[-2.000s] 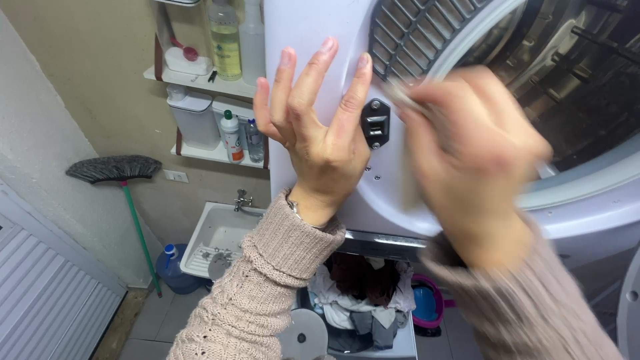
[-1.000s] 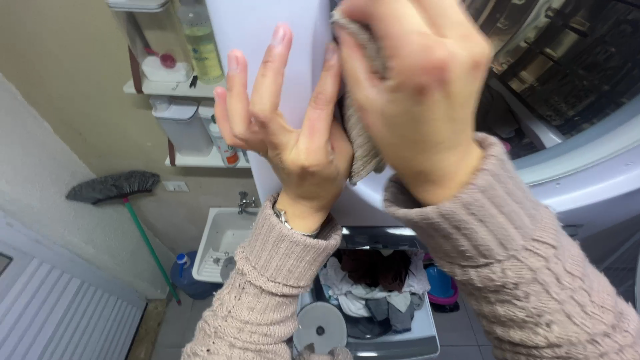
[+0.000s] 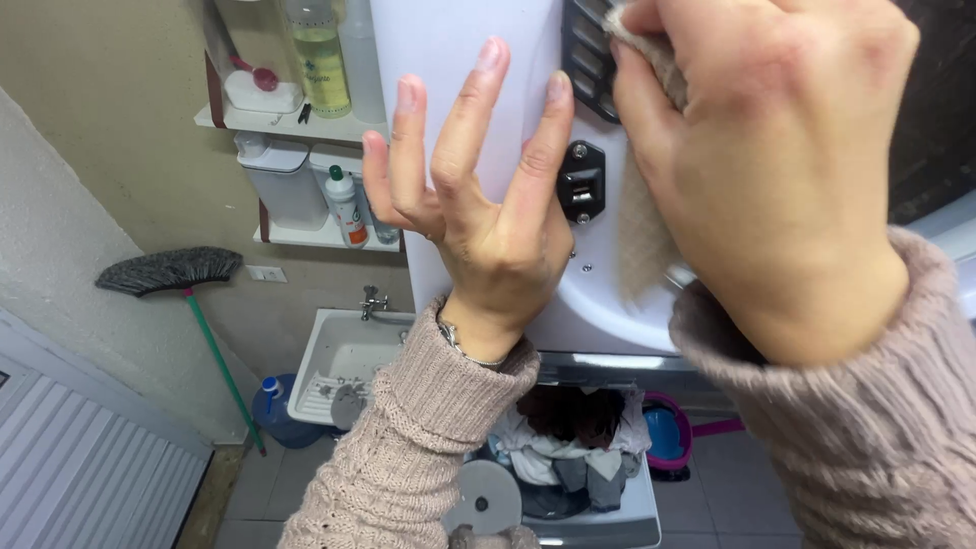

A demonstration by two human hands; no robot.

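A beige cloth hangs down from my right hand, whose thumb and fingers pinch its top beside a dark slatted grille. My left hand rests with spread fingers against the white front panel of a laundry machine, its index fingertip near the grille's left edge; nothing is in it. Just right of that hand is a black door latch plate with screws. The round door opening is partly hidden behind my right hand.
Wall shelves hold bottles and containers. Below are a small sink, a blue water jug and a broom. A drawer-like bin of clothes sits under the machine, beside a pink-rimmed dustpan or bucket.
My right hand and the cloth have kept moving over the panel around the grille and latch. The latch plate, covered one second ago, shows again. My left hand stays spread on the panel.
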